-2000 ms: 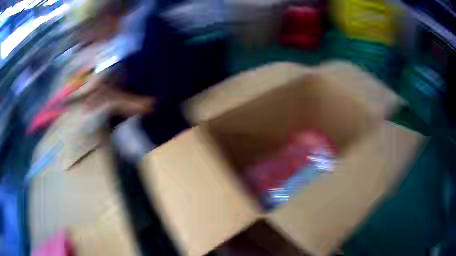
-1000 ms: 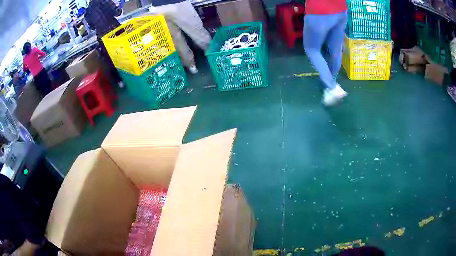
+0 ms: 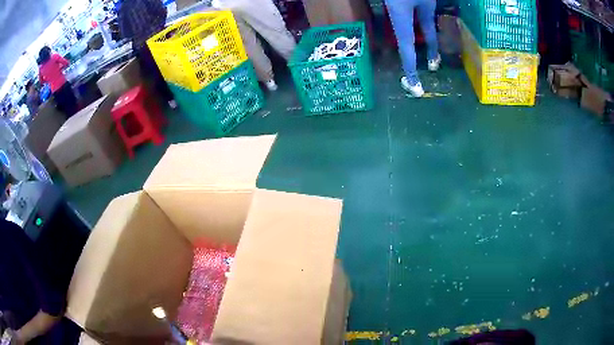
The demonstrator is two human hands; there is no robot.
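Note:
An open cardboard carton (image 3: 289,249) stands in front of me at the lower left, its flaps up. Pink-red bubble wrap (image 3: 205,286) lies inside it, with a few small pale bits at its right edge. A slim tool with a bright tip, maybe the pliers (image 3: 172,327), reaches into view over the carton from the bottom edge. Whatever holds it is cut off by the picture's edge. Neither my left hand nor my right hand can be made out.
A coworker's dark sleeve and forearm (image 3: 37,327) are at the lower left. Behind the carton stand a red stool (image 3: 137,118), closed cartons (image 3: 84,145), yellow crates (image 3: 202,50) and green crates (image 3: 333,84). A person in jeans (image 3: 411,34) is at the top. A dark shape (image 3: 495,337) shows at the bottom edge.
The view has swung from the table side and now shows the floor. The tool has come into view over the carton. The person in jeans has moved farther away.

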